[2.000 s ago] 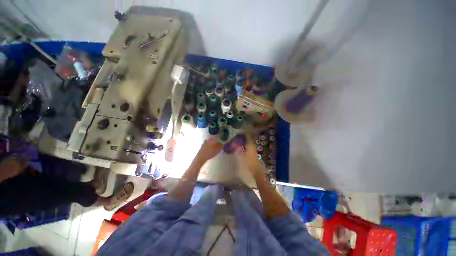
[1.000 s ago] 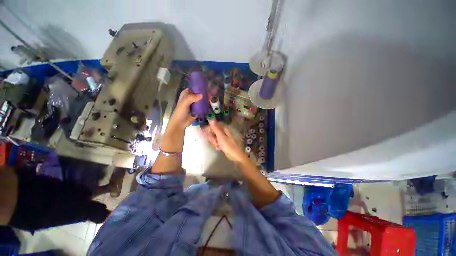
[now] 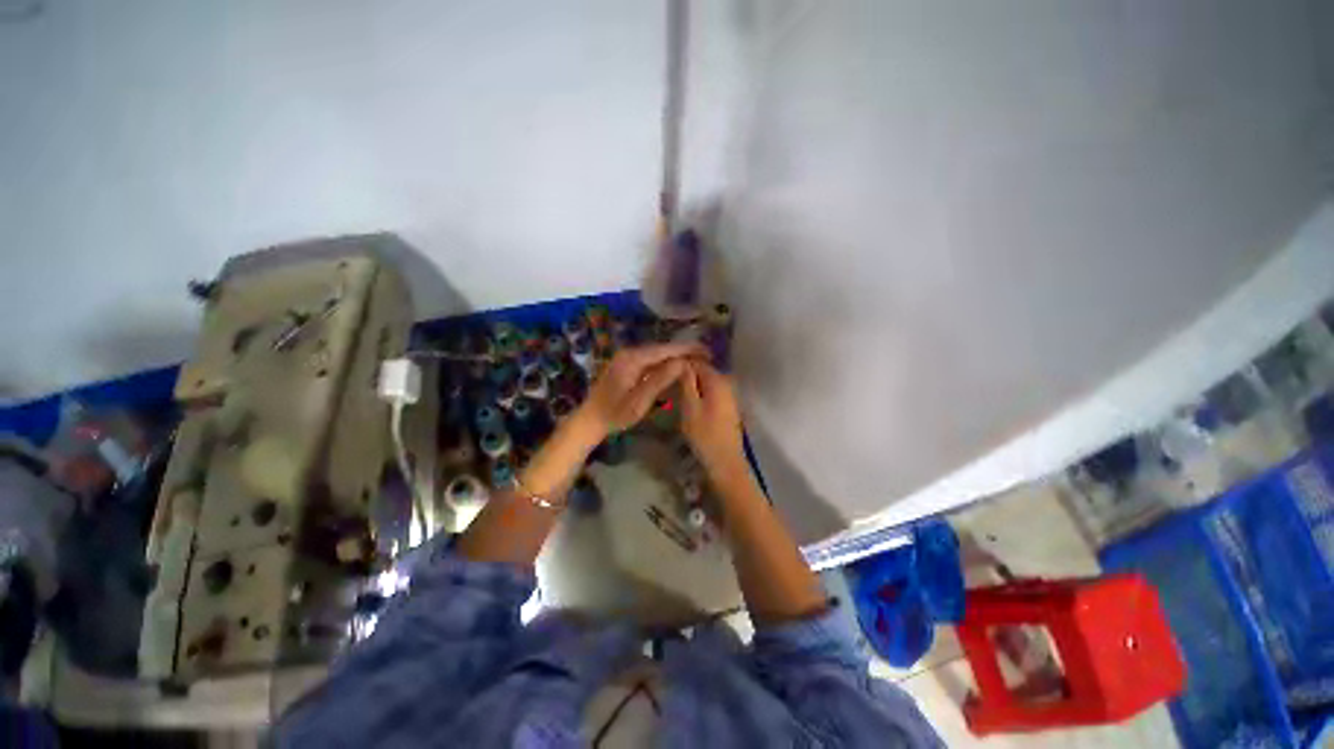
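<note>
My left hand [image 3: 632, 386] and my right hand [image 3: 708, 416] meet at the fingertips above the back right of the table, in front of the thread stand. The fingers look pinched together; any thread between them is too fine and blurred to see. A purple thread cone [image 3: 682, 269] stands on the stand by the wall. Another purple patch [image 3: 718, 345], perhaps a cone, shows just behind my fingertips, partly hidden. Many thread cones [image 3: 534, 384] stand in a group left of my hands.
The beige sewing machine [image 3: 271, 468] stands at the left, with a white box [image 3: 398, 382] and cable beside it. Dark snips [image 3: 672, 527] lie near bobbins [image 3: 696, 518] at the table's right. A red stool [image 3: 1075, 651], blue bag [image 3: 910, 593] and blue crates [image 3: 1222, 622] are at the lower right.
My left hand no longer holds up the purple cone over the group. Both hands have moved right towards the stand and come together. The view has shifted.
</note>
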